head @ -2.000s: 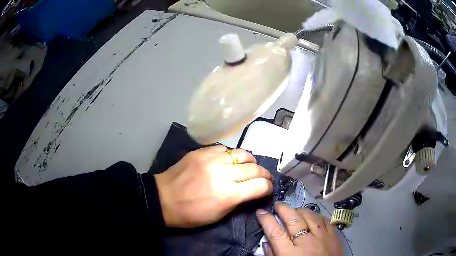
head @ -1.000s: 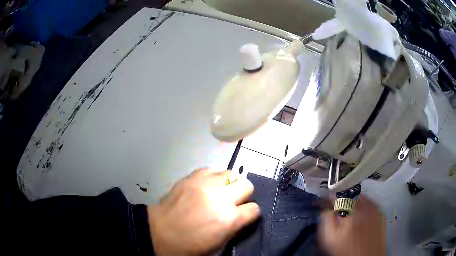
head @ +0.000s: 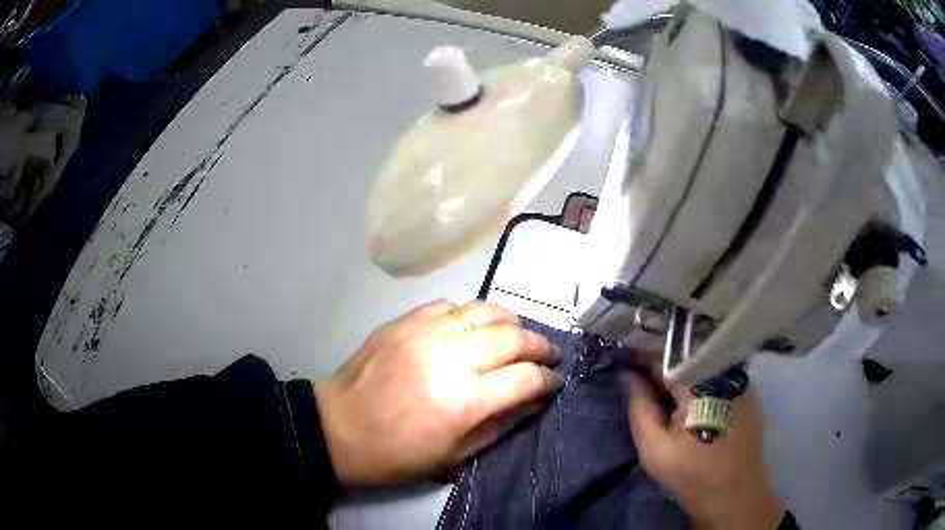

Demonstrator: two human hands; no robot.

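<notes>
A dark denim garment piece (head: 549,445) with pale stitch lines lies on the machine bed, its upper edge at the needle area. My left hand (head: 446,388), with a gold ring, lies palm down on the left part of the cloth, fingers together near the needle. My right hand (head: 705,445) is on the right of the cloth, partly behind the cream tension dial (head: 710,414); its fingertips are under the machine head and hard to see. The off-white sewing machine head (head: 746,197) stands over the cloth. The presser foot is mostly hidden.
The cream oval lamp (head: 482,160) hangs left of the head. The pale slide plate (head: 544,269) is beyond my left fingers. A worn table (head: 238,228) extends left. A blue bin (head: 114,41) stands at the upper left. White cloth (head: 762,21) is on top of the head.
Since a second ago the cloth has moved up to the needle area and bunched slightly. My left hand has shifted right onto it, and my right hand has moved inward under the head.
</notes>
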